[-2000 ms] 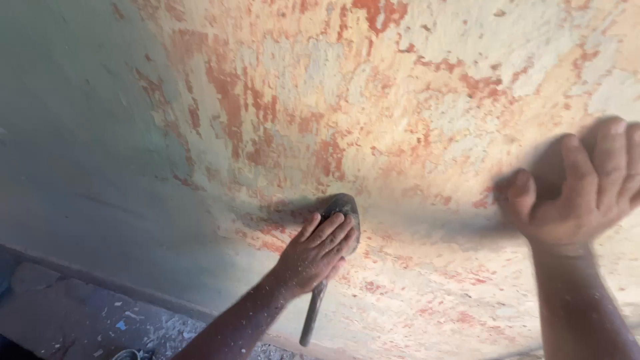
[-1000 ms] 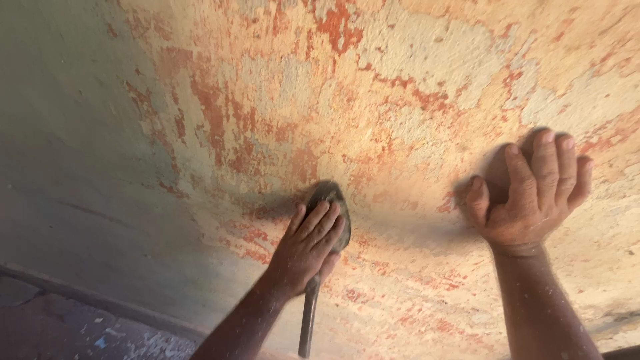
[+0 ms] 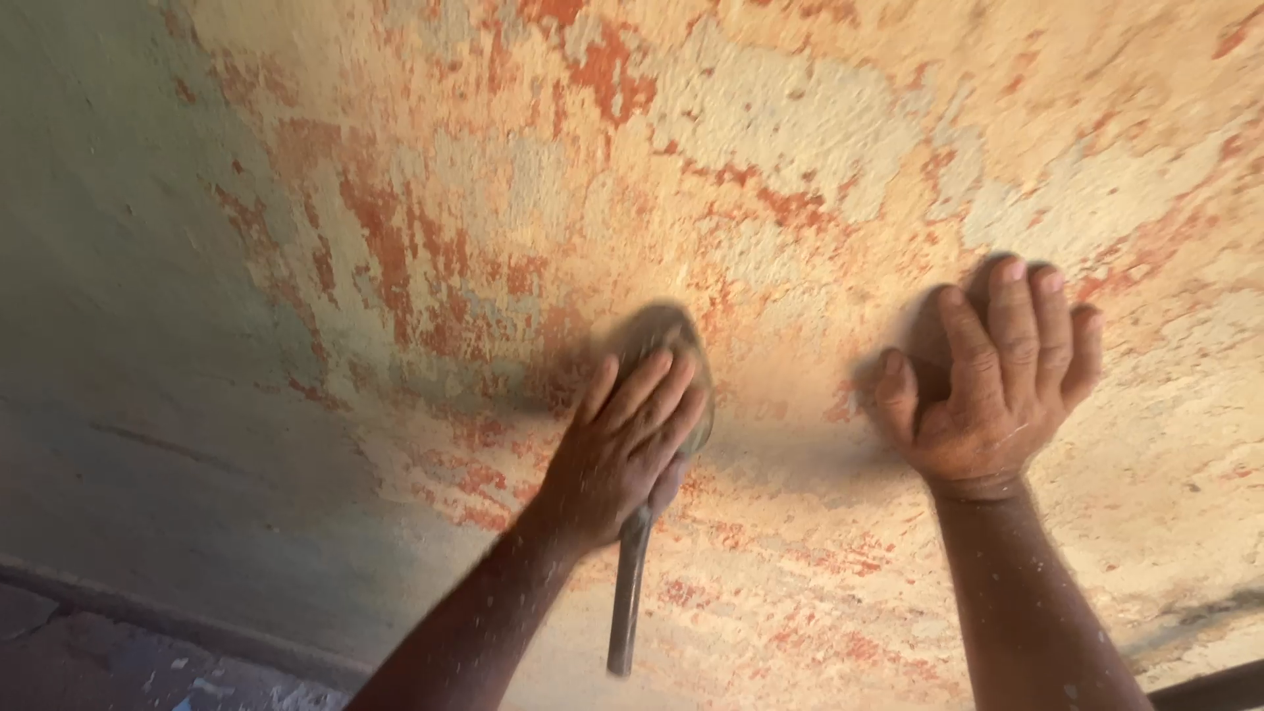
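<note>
A wall (image 3: 790, 109) with flaking paint, showing orange-red, cream and grey patches, fills most of the view. My left hand (image 3: 632, 434) lies over a tool with a dark, rounded, pointed blade-like head (image 3: 703, 395), pressed flat to the wall; its exact kind cannot be told. A straight handle (image 3: 629, 602) extends below that hand. To the right, my right hand (image 3: 997, 385) rests against the wall with spread fingers and holds nothing. Pale specks cover both forearms.
The foot of the wall (image 3: 188, 622) runs along the lower left, above a floor (image 3: 89, 652) scattered with pale flakes. A dark bar-like thing (image 3: 1215, 686) enters at the lower right corner.
The fingers of my right hand, bent two seconds ago, are now straighter. My left hand stays on the tool against the wall.
</note>
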